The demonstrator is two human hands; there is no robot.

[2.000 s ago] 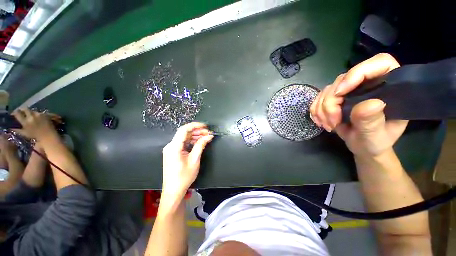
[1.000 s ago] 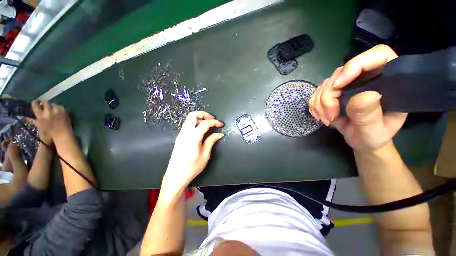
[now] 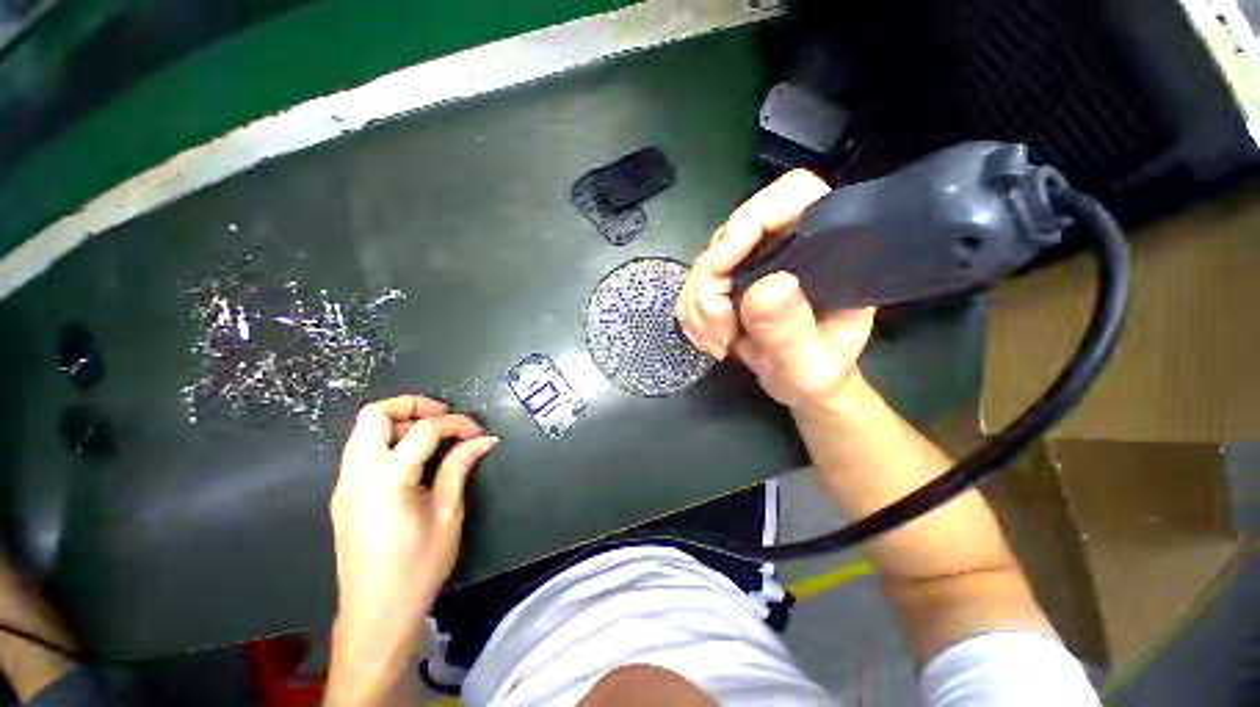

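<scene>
My right hand [image 3: 781, 297] is shut around the thick dark electric screwdriver [image 3: 912, 228], its cord leaving the rear end; the bit is not visible. The fingertips are over the right rim of the round dish of silvery screws [image 3: 643, 329]. A black plastic housing [image 3: 545, 396] with cutouts lies left of the dish. My left hand [image 3: 412, 477] is over the bench, left of the housing, thumb and fingers curled close together; whether something small is between them cannot be told. A spiky heap of small metal fittings [image 3: 277, 352] lies further left.
Two black parts [image 3: 636, 180] overlap behind the dish. Two small dark pieces [image 3: 80, 356] lie at the far left. A grey-topped block [image 3: 804, 116] and a black ribbed tray [image 3: 1105, 97] are at the back right. An open cardboard box [image 3: 1154, 483] stands right; the screwdriver cable [image 3: 953, 483] loops across my lap.
The view has swung right, so the bench things appear further left and more of the screwdriver, cable and box shows. The left finger and thumb tips, apart a second ago, are closer together.
</scene>
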